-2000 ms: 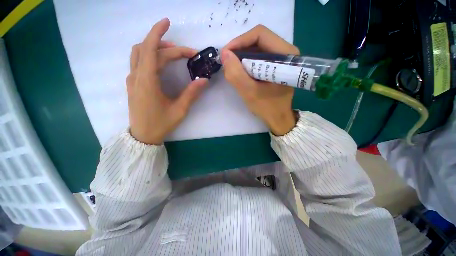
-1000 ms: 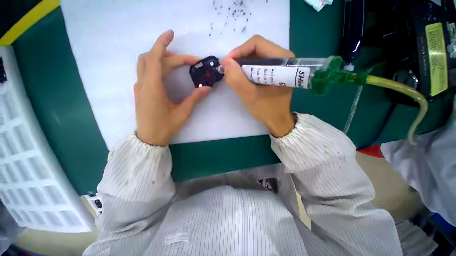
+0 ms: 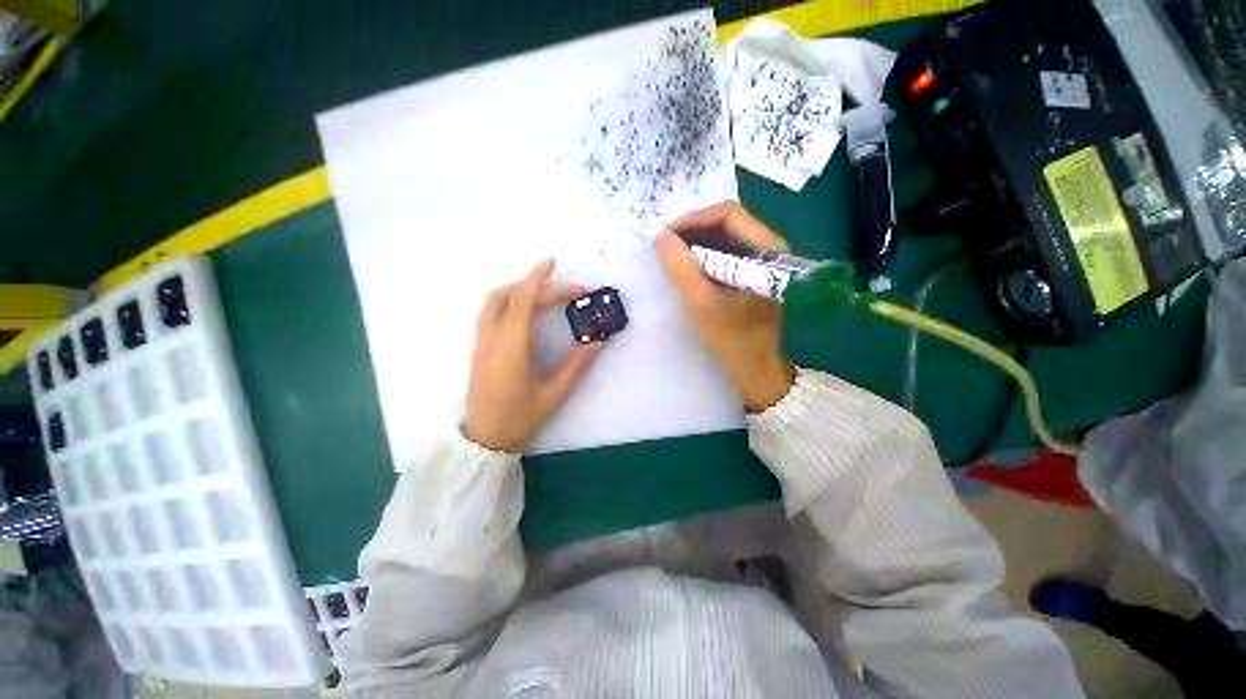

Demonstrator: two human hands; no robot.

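Note:
My left hand (image 3: pixel 517 358) holds the small black module (image 3: pixel 597 316) between thumb and finger over the white paper sheet (image 3: pixel 451 219). The module is squarish with small white spots. My right hand (image 3: pixel 738 314) holds the glue syringe (image 3: pixel 745 272) like a pen. Its front end points up and left, toward the black specks on the sheet, apart from the module. The needle tip is too small to make out. The green cap (image 3: pixel 820 291) and pale yellow air hose (image 3: pixel 973 343) trail right from the syringe.
A white blister tray (image 3: pixel 253 512) at the left holds several black modules in its far pockets. Another tray shows under its near corner. A black-spotted cloth (image 3: pixel 786 116), a dark spare tube (image 3: pixel 870 191) and the black dispenser box (image 3: pixel 1032 178) lie at the far right. A person's sleeve shows at the right edge.
The view has shifted, showing more of the bench's far side. The syringe's front end has moved away from the module toward the black specks. My left hand still holds the module.

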